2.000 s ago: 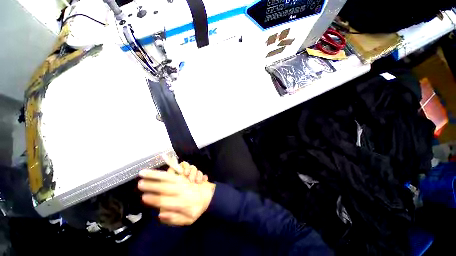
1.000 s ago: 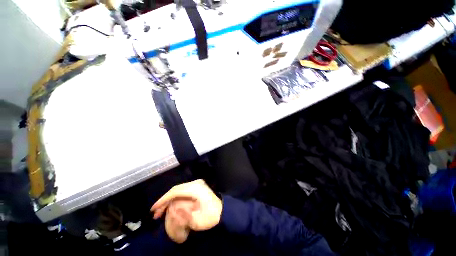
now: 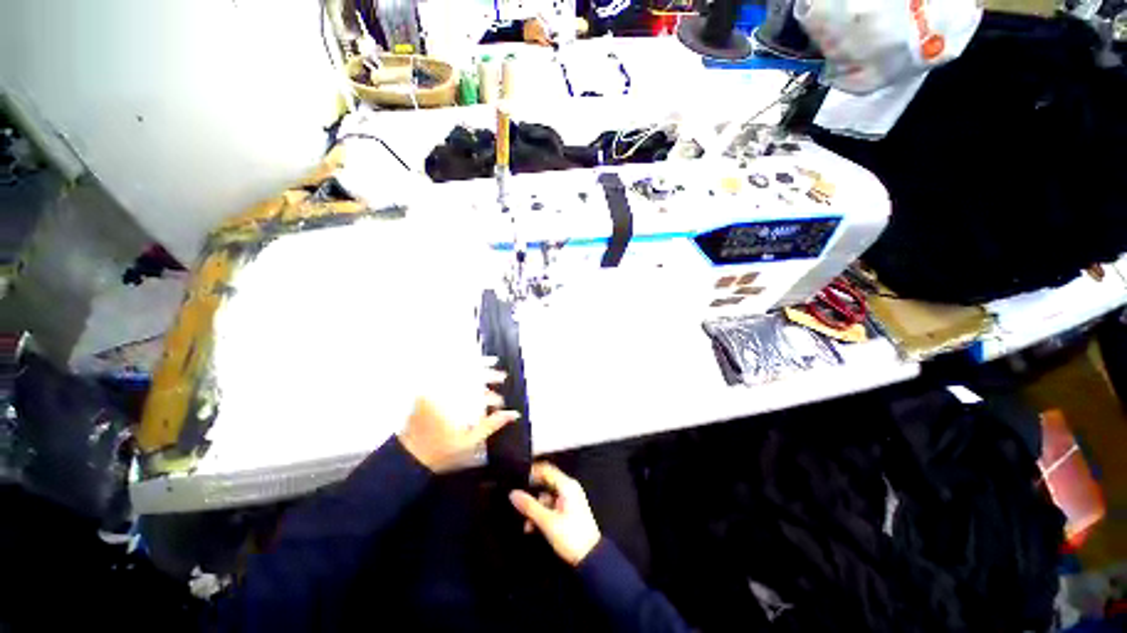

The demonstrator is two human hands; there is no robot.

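Observation:
The black strip [image 3: 506,352] runs from the needle area [image 3: 529,278] of the white sewing machine [image 3: 667,282] down over the table's front edge. My left hand [image 3: 451,430] lies at the strip's left side near that edge, fingers apart, with the fingertips and thumb reaching onto the strip. My right hand [image 3: 559,509] is just below the table edge, its fingers curled around the strip's right side where it hangs down. The lower part of the strip merges with dark cloth.
A black garment heap [image 3: 803,519] lies below the table at right. A clear plastic bag [image 3: 772,350] and red-handled scissors [image 3: 840,303] lie right of the machine head. A large dark bundle [image 3: 1001,173] is at the upper right. A round basket [image 3: 403,80] stands behind.
The view has lifted, showing more behind the machine. Two separate hands now show at the strip near the table edge; earlier, they were off it, below the edge, and overlapping or partly hidden.

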